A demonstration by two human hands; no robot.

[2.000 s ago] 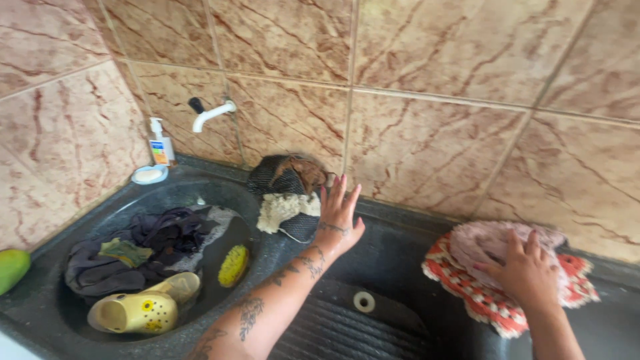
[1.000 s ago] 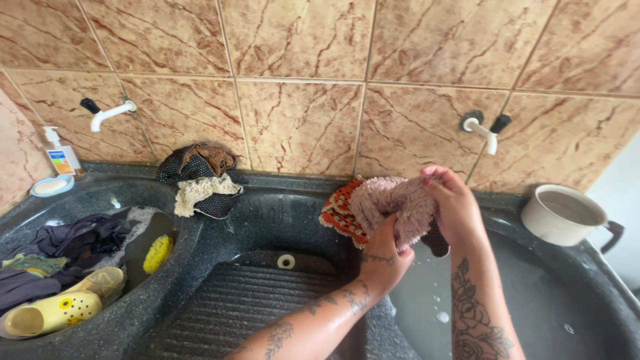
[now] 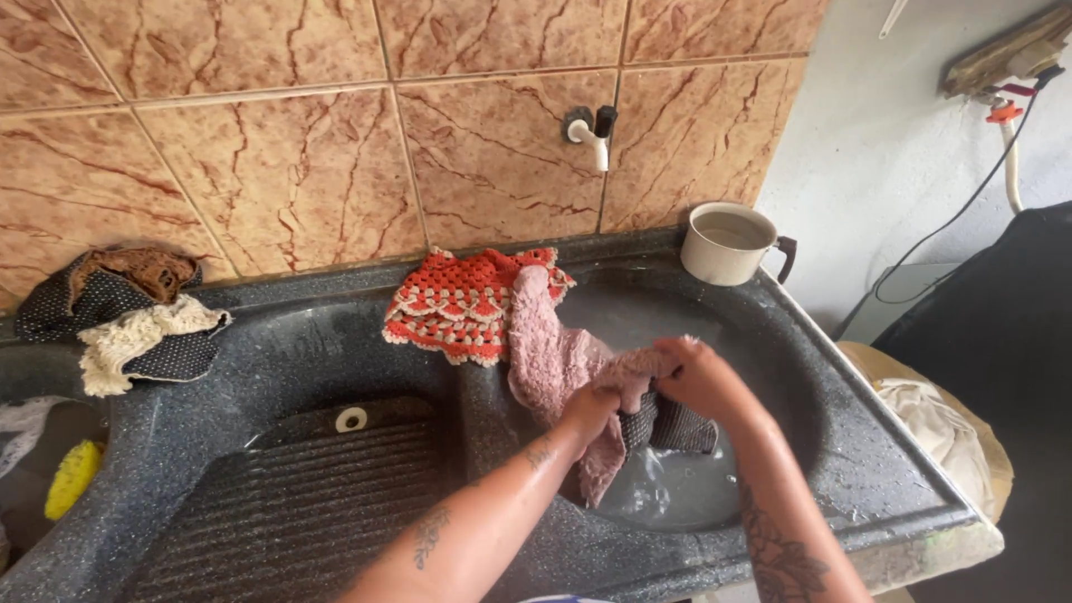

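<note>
Both my hands grip a wet pink textured cloth (image 3: 553,360) over the right basin (image 3: 754,335), which holds water. My left hand (image 3: 593,412) has its lower middle, and my right hand (image 3: 699,377) clutches the part to the right. Dark patterned fabric (image 3: 682,425) hangs beneath my hands and touches the water. One end of the pink cloth lies against a red and cream crocheted piece (image 3: 461,306) draped on the divider between the basins. My fingertips are partly hidden by the cloth.
A ribbed washboard (image 3: 310,511) slopes in the middle basin. Dotted, brown and cream cloths (image 3: 142,331) lie on the back rim at left. A yellow brush or sponge (image 3: 74,479) is in the left basin. A pot with water (image 3: 727,244) stands at the back right, near a wall tap (image 3: 596,138).
The pink cloth is now lower and stretched out over the right basin, with dark fabric at the water. More of the red crocheted piece shows. The view has swung right.
</note>
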